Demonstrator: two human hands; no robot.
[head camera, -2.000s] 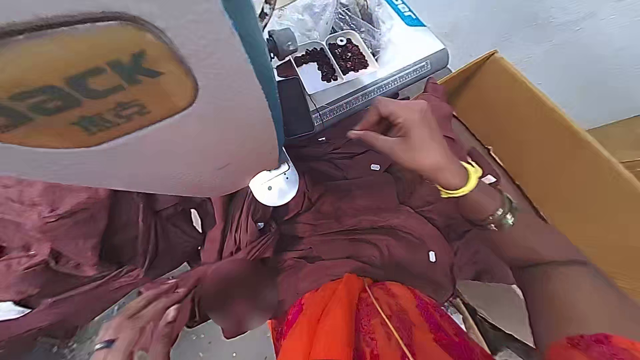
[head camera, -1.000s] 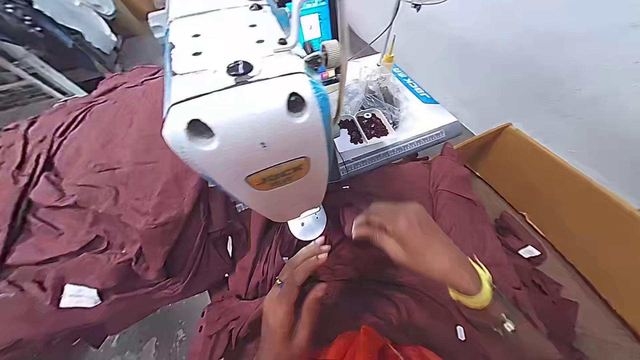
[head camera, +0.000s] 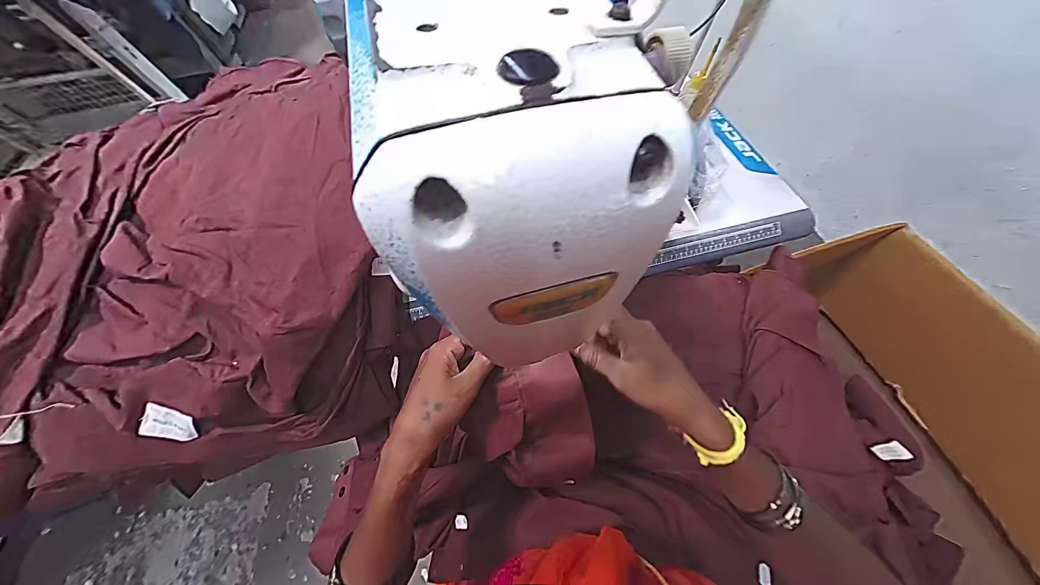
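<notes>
The white head of a Jack sewing machine (head camera: 528, 211) fills the upper middle and hides the needle area. Just below its left edge, my left hand (head camera: 443, 390) has its fingers bent onto maroon cloth. On the other side my right hand (head camera: 638, 361), above a yellow bangle (head camera: 719, 439), pinches the same maroon garment (head camera: 548, 422); its fingertips are partly behind the machine head. Between the hands lies a folded, stitched part of the garment, perhaps a collar or cuff. The rest of the cloth spreads over my lap.
A large heap of maroon garments (head camera: 236, 236) with white labels lies at the left. A cardboard box wall (head camera: 934, 357) rises at the right, beside more maroon cloth. The machine bed's ruler edge (head camera: 723, 244) runs behind my right hand. Grey floor (head camera: 203, 520) shows at lower left.
My left hand has moved from the cloth at lower left to the machine head. My right hand has come down from beside the button tray to the cloth. The view has shifted greatly.
</notes>
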